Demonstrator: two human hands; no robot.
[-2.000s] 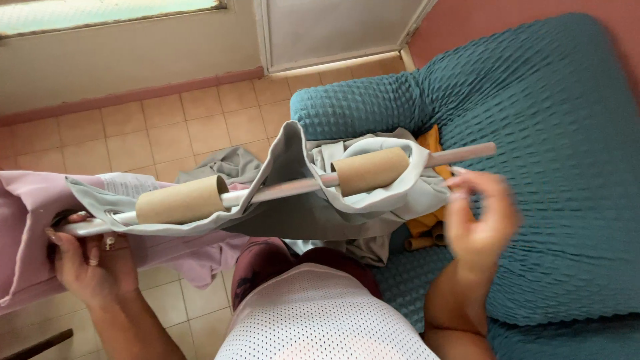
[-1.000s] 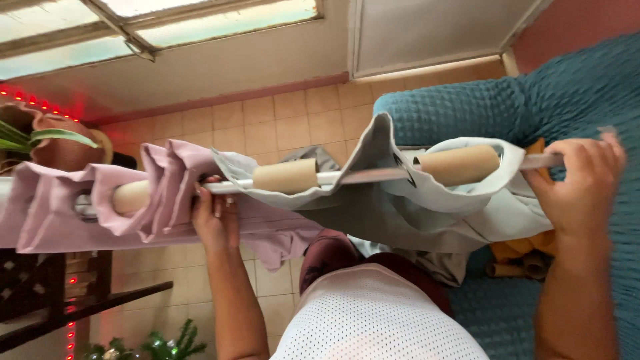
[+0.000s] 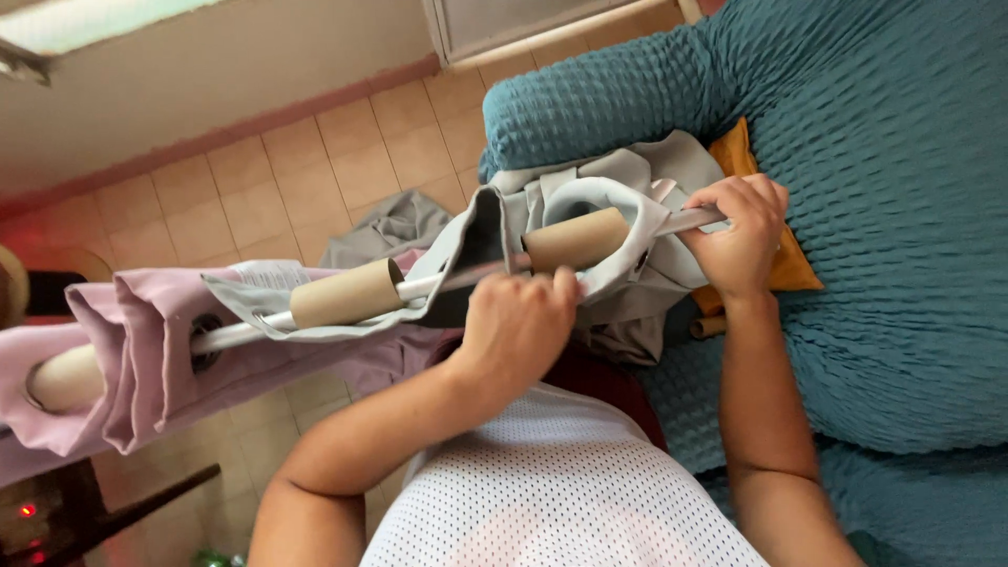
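Note:
A metal curtain rod [image 3: 681, 221] runs across the view through grommets. My right hand [image 3: 740, 224] grips its right end. My left hand [image 3: 516, 327], slightly blurred, is at the grey curtain [image 3: 472, 252] near the rod's middle; whether it holds cloth or rod is unclear. Beside it, one cardboard tube [image 3: 579, 240] surrounds the rod inside a loop of the grey curtain. Another cardboard tube [image 3: 346, 294] sits on the rod farther left. Past that hangs a bunched pink curtain [image 3: 142, 339], with a pale tube [image 3: 69, 378] showing between its folds.
A sofa with a teal textured cover [image 3: 882, 197] stands at the right, with a mustard cloth [image 3: 736, 153] and a small cardboard tube [image 3: 709, 326] on it. Grey fabric [image 3: 394, 228] lies beyond the rod, over the tiled floor [image 3: 291, 169]. Dark wooden furniture [image 3: 157, 504] is at lower left.
My left hand has left the rod beside the pink curtain and moved right to the grey curtain. My right hand, off the rod's end two seconds ago, now grips it.

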